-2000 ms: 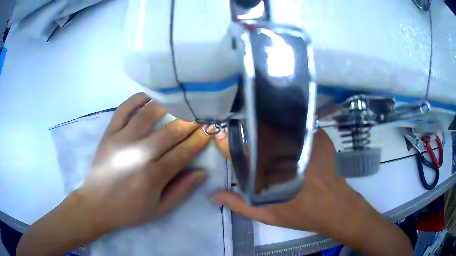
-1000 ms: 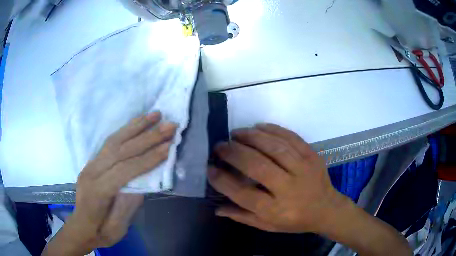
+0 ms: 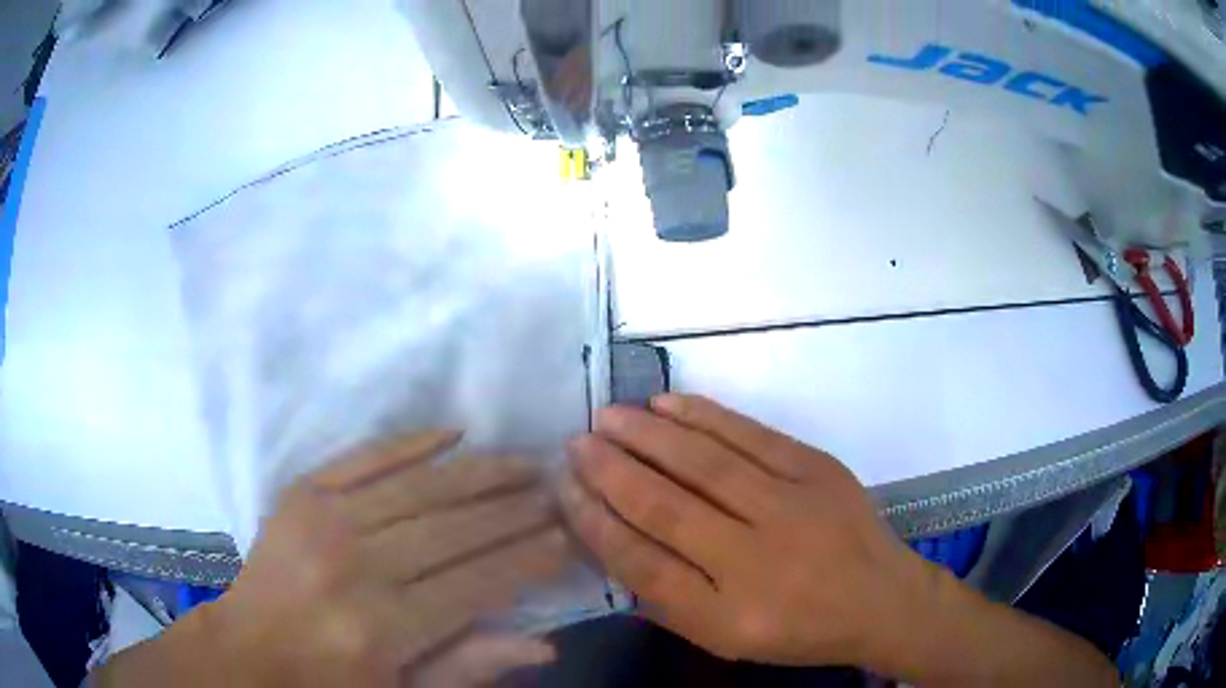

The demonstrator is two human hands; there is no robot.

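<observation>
A pale grey fabric panel (image 3: 363, 309) lies flat on the white table, its far right corner near the presser foot with a yellow mark (image 3: 576, 163). Thin dark lines run along its right edge. A dark-grey strip (image 3: 640, 372) shows just right of that edge, partly hidden by my right hand. My left hand (image 3: 417, 551) lies flat on the near part of the panel, slightly blurred. My right hand (image 3: 726, 518) rests with its fingers close together on the panel's right edge and the strip. Neither hand visibly grips the fabric.
The white sewing machine head with JACK lettering (image 3: 988, 77) spans the top. Scissors (image 3: 1143, 303) with one black and one red handle lie at the right. A measuring strip (image 3: 1049, 470) follows the table's near edge. Folded grey fabric (image 3: 114, 27) is at the far left.
The panel's right edge, turned back a second ago, now lies flat. My left hand has moved right and nearer the edge. The view has shifted, showing more of the machine head than one second ago.
</observation>
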